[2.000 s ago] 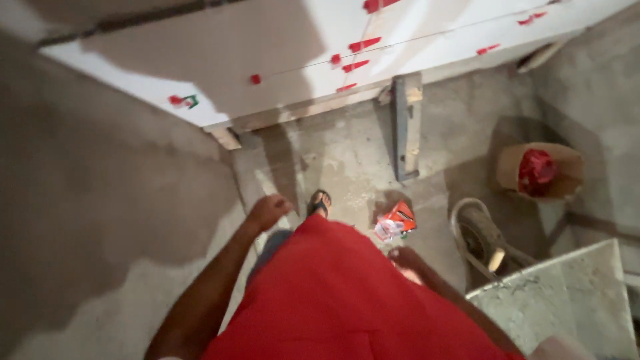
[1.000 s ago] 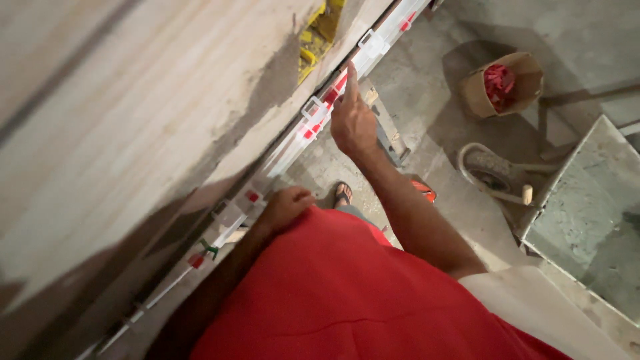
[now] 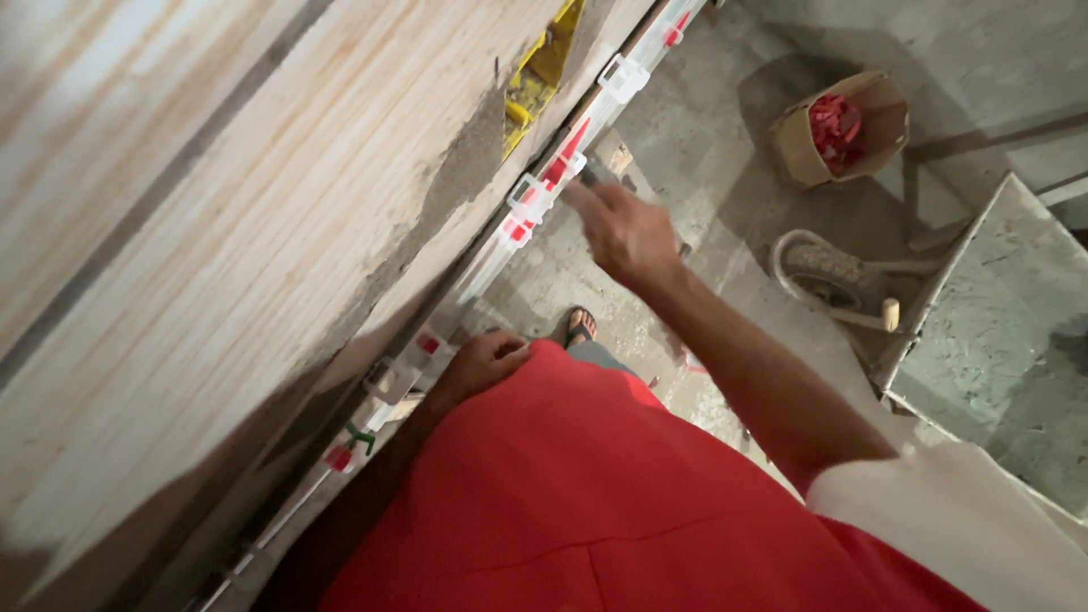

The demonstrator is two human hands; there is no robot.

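My right hand (image 3: 629, 234), slightly blurred with its fingers curled, is beside a red plastic tile-levelling wedge (image 3: 565, 155) on the tiled edge. Whether it touches the wedge or holds anything, I cannot tell. White plastic levelling clips (image 3: 623, 78) stick out along the joint, several with red wedges in them. My left hand (image 3: 491, 359) lies lower, its fingers loosely bent against the front of my red garment, near a clip with a red wedge (image 3: 428, 342). Further down the joint are a green plastic piece (image 3: 361, 439) and another red wedge (image 3: 338, 459).
Wood-grain wall tiles (image 3: 221, 229) fill the left side, with a yellow electrical box (image 3: 540, 76) set in an opening. On the concrete floor stand a cardboard box (image 3: 795, 140) of red pieces and a bucket-like vessel (image 3: 778, 259). A mortar-smeared tray (image 3: 960, 280) is at the right.
The view has swung toward the wall. My right hand rose from low by my body to the clips, pointed at a wedge, then drew slightly back with its fingers curled. My left hand stays low.
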